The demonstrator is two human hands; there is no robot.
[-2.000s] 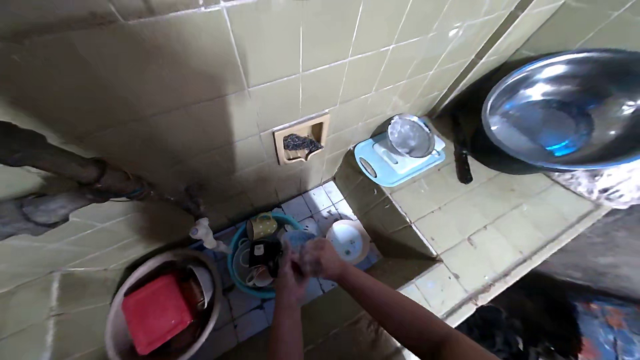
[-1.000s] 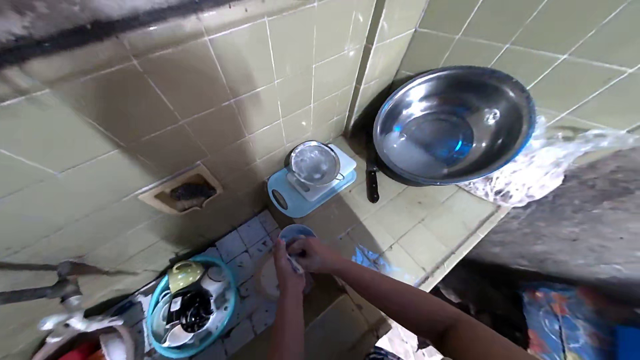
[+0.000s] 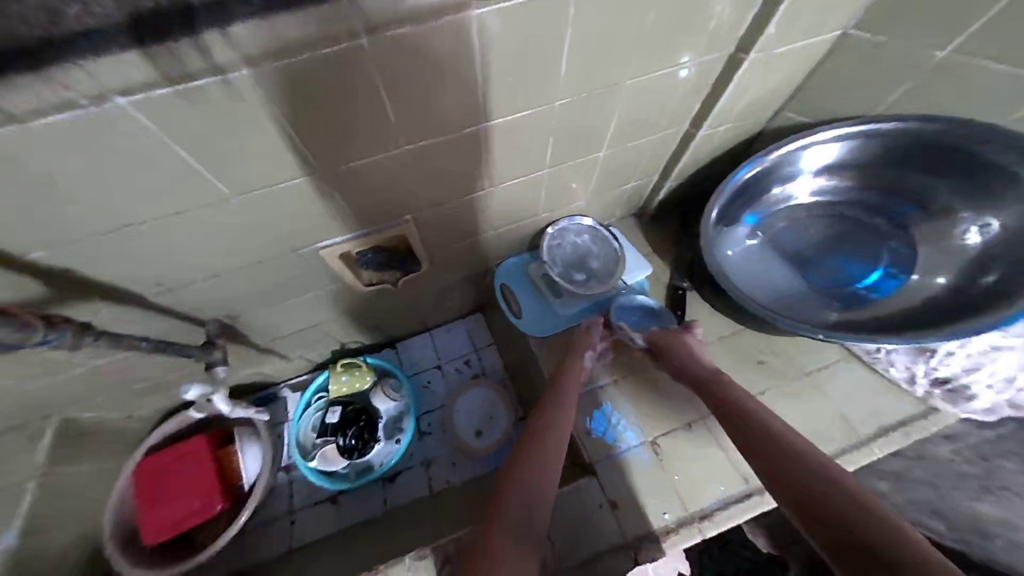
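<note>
My right hand [image 3: 676, 348] grips the rim of a small bluish bowl [image 3: 642, 314] above the tiled counter. My left hand [image 3: 594, 342] is close to the bowl's left side; whether its fingers touch the bowl, I cannot tell. Just behind the bowl, a round metal strainer [image 3: 582, 254] rests on a white container [image 3: 634, 260] and a light blue cutting board [image 3: 528, 314]. A knife's dark handle [image 3: 678, 302] lies right of the bowl. Blue residue [image 3: 613, 426] marks the tiles in front of my hands.
A large metal basin [image 3: 848, 240] stands at right beside crumpled plastic [image 3: 952, 376]. In the lower sink area at left are a turquoise basin of dishes [image 3: 410, 432], a round lid or plate [image 3: 480, 418], a tub [image 3: 120, 512] with a red container [image 3: 180, 488], and a tap [image 3: 216, 368].
Both hands have moved from over the sink area to the counter, near the strainer. The small bowl is now in my right hand. The view has shifted.
</note>
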